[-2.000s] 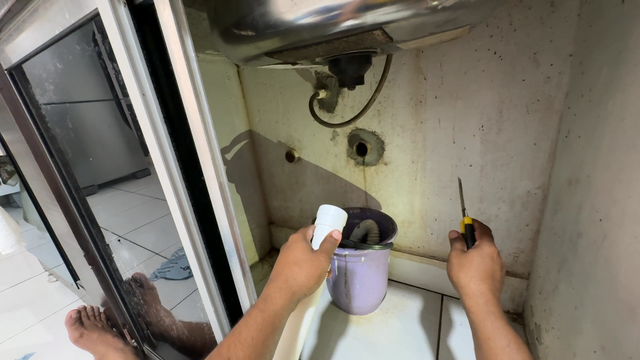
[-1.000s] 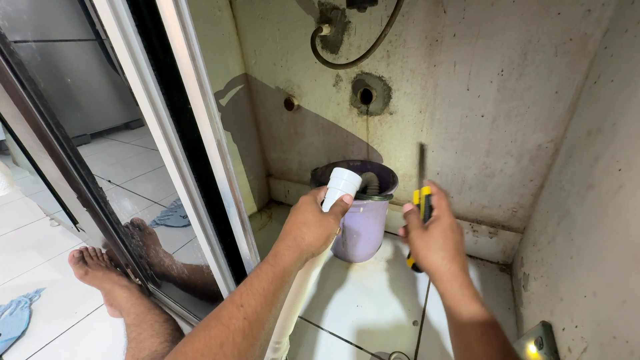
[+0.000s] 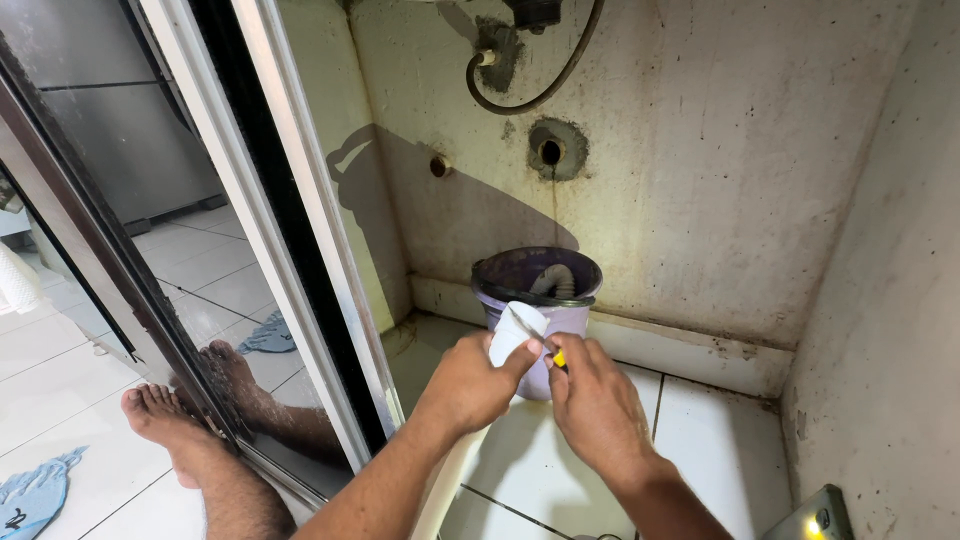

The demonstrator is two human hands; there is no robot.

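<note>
My left hand (image 3: 480, 382) grips a white plastic pipe end (image 3: 513, 330), its mouth turned up and away from me. A pale hose or pipe (image 3: 450, 484) runs down below that hand. In my right hand (image 3: 600, 397) is a yellow-and-black handled tool (image 3: 559, 358), mostly covered by the fingers. Its thin metal blade (image 3: 529, 324) lies across the mouth of the white pipe end. Just behind both hands stands a purple bucket (image 3: 559, 319) with a dark rim, and a grey corrugated hose (image 3: 555, 281) curls inside it.
A drain hole (image 3: 551, 152) and a smaller pipe opening (image 3: 440, 166) are in the back wall, below a dark flexible hose (image 3: 525, 109). A sliding glass door frame (image 3: 300, 187) stands left. A phone (image 3: 814, 517) with its light on is at lower right; a blue cloth (image 3: 37, 491) lies lower left.
My right hand has moved left with the tool, bringing its blade from apart to the mouth of the white pipe end. My left hand still holds the pipe end.
</note>
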